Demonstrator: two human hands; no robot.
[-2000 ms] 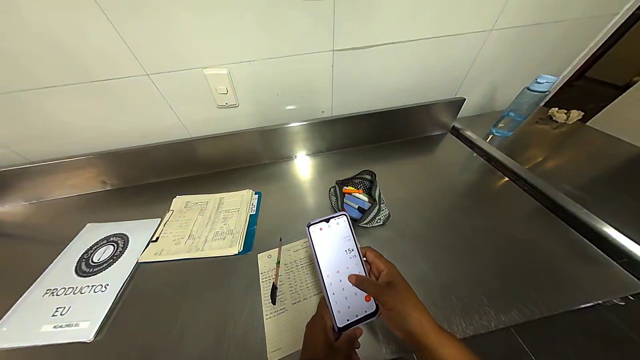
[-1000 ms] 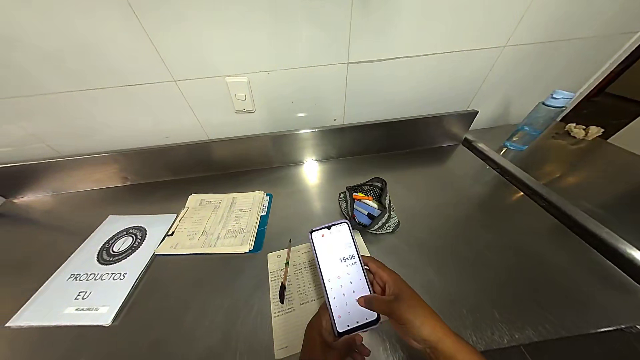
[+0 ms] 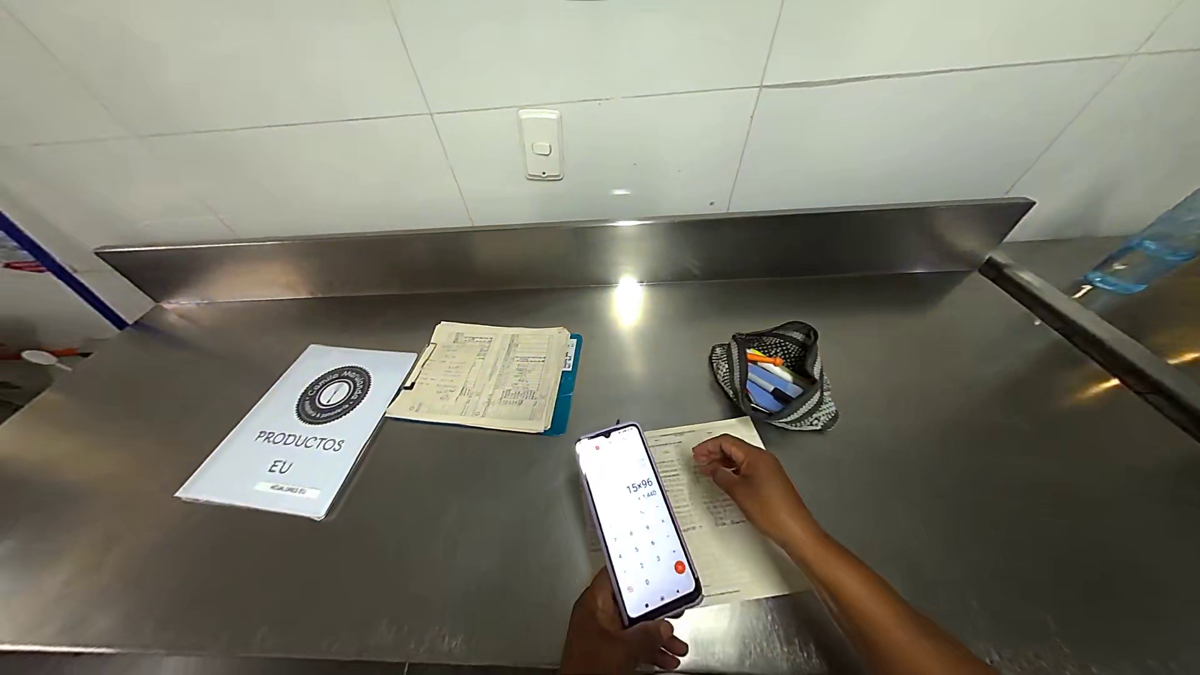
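My left hand grips the lower end of a smartphone, whose lit screen shows a calculator. The phone covers the left part of a handwritten paper sheet lying on the steel counter. Over the upper part of that sheet is my right hand, its fingers curled; whether it touches the paper or holds anything I cannot tell. A patterned zip pouch with pens and markers lies just beyond the sheet. Most of the pen seen earlier is hidden behind the phone.
Left of the phone, a teal clipboard carries worn written papers. Farther left lies a white printed booklet. A raised steel backsplash runs along the tiled wall, below a light switch. A blue bottle lies beyond the right rail.
My right hand has left the phone and moved over the paper sheet. My left hand still holds the phone. The view has shifted left.
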